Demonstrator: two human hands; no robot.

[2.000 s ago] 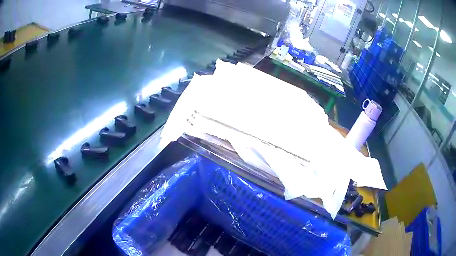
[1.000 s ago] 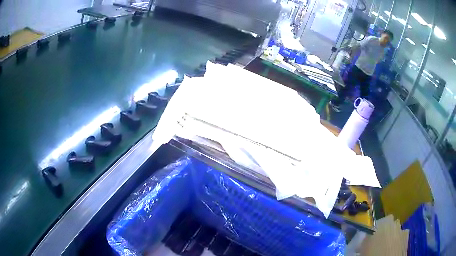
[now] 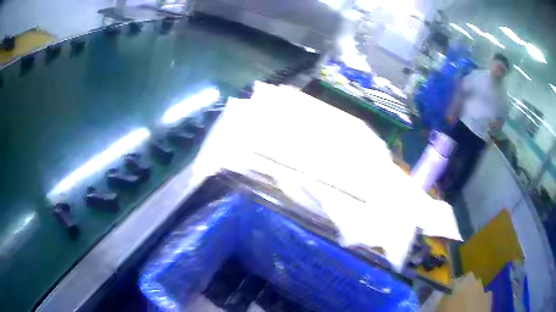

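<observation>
Neither of my hands is in the picture. Nearest in front is a blue crate (image 3: 329, 259) with a shiny film liner (image 3: 177, 262) over its rim. Black parts (image 3: 244, 289) lie in a row on its bottom, cut off by the lower edge. Left of it, several black plastic parts (image 3: 102, 199) lie in a line on the dark green conveyor belt (image 3: 97, 116), along the silver side rail (image 3: 116, 247). The frame is blurred.
White sheets (image 3: 311, 134) lie over cardboard beyond the crate. A light purple flask (image 3: 434, 159) stands behind them, and loose black parts (image 3: 427, 259) lie right. A person (image 3: 481, 100) in a light top stands at the back right, beside the partition.
The person at the back right came into view and is now nearer, beside the flask. The camera view has shifted slightly and blurred. The crate and sheets look unchanged.
</observation>
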